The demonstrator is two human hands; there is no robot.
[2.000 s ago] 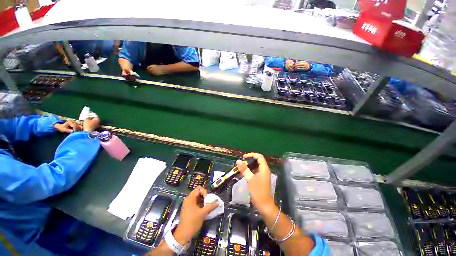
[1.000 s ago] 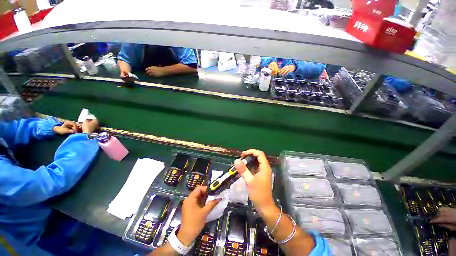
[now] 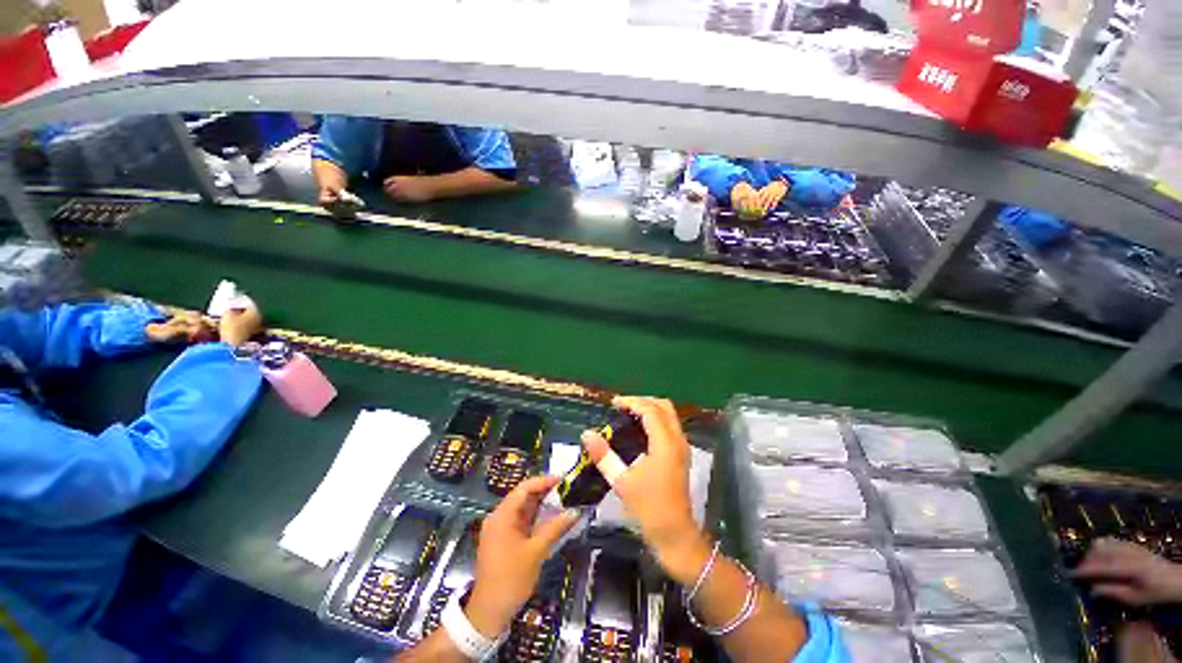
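Observation:
A black keypad phone with yellow edges (image 3: 589, 482) is held tilted above the clear blister tray (image 3: 340, 598). My right hand (image 3: 648, 477) grips its upper end, thumb on its face. My left hand (image 3: 512, 550) has its fingertips at the lower end. A white sleeve cannot be made out clearly in my hands. Bare phones (image 3: 395, 567) lie in the tray pockets, partly hidden by my hands and wrists. The stack of flat white sleeves (image 3: 355, 486) lies left of the tray.
A tray of sleeved phones (image 3: 830, 499) lies at right, with dark phones (image 3: 1125, 518) and another person's hand beyond. A pink bottle (image 3: 300, 381) stands near a blue-sleeved worker at left. The green belt (image 3: 544, 304) runs behind, under the shelf (image 3: 519, 91) with red boxes (image 3: 966, 84).
The phone has turned in my hands, from edge-on to showing a broader dark face. The white sleeve seen at my left fingers is now out of clear sight. Another person's hands reach further in at right.

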